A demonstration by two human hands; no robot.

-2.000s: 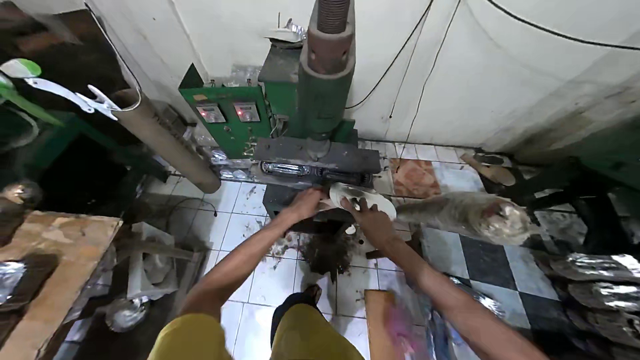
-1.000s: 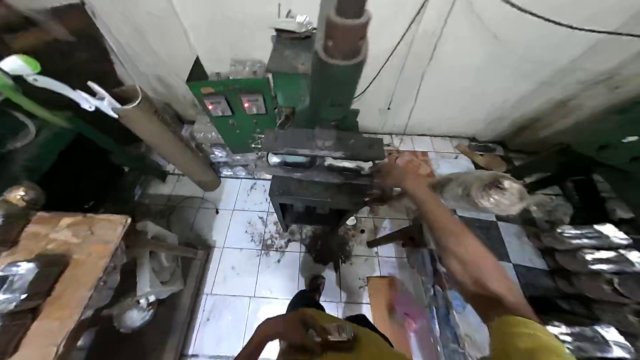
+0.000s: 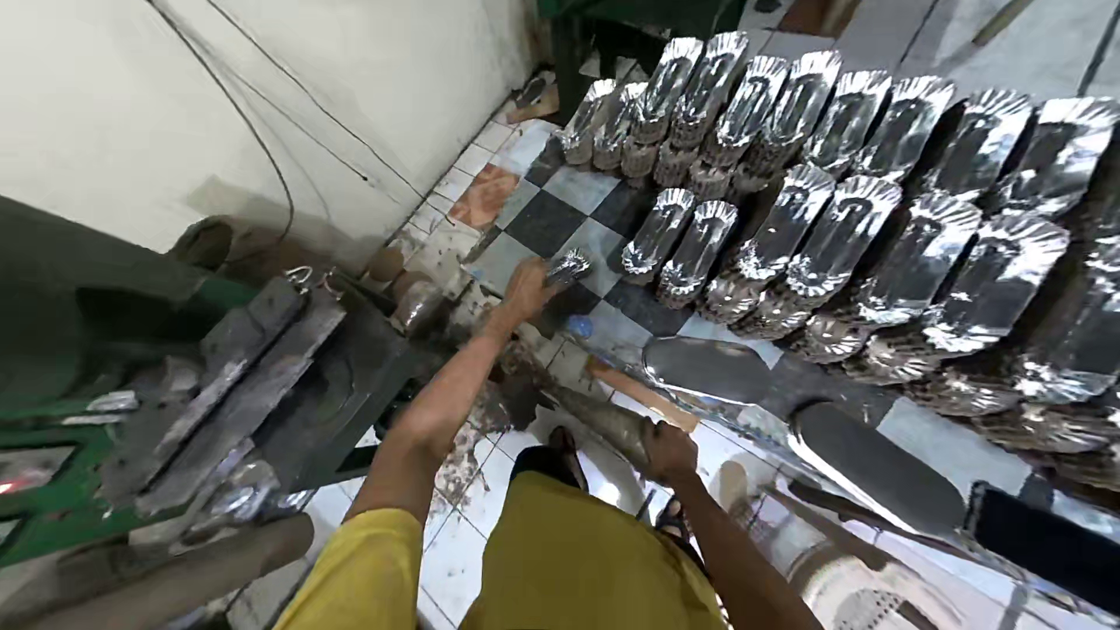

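Observation:
My left hand (image 3: pixel 527 293) reaches over the black-and-grey checkered surface (image 3: pixel 547 223), its fingers closed on a small shiny fluted metal tray (image 3: pixel 569 265). To its right, on the same surface, stand several stacks of fluted silvery trays (image 3: pixel 691 241). My right hand (image 3: pixel 671 450), lower in the view, is closed around the near end of a long greyish bar (image 3: pixel 604 420); the bar's material is unclear. Two dark, rounded oblong plates with pale rims, one (image 3: pixel 709 363) above the other (image 3: pixel 875 464), lie right of my right hand.
A green press with dark metal plates (image 3: pixel 254 376) stands at the left, a thick brown tube (image 3: pixel 192 569) below it. A wrapped roll (image 3: pixel 420 302) lies near the wall. Dark debris (image 3: pixel 459 464) litters the white floor tiles. A white plastic stool (image 3: pixel 875 595) is at the lower right.
The view has swung far to the right. My left hand, near my lap one second ago, now reaches out over the checkered surface. My right hand has left the press and holds the bar.

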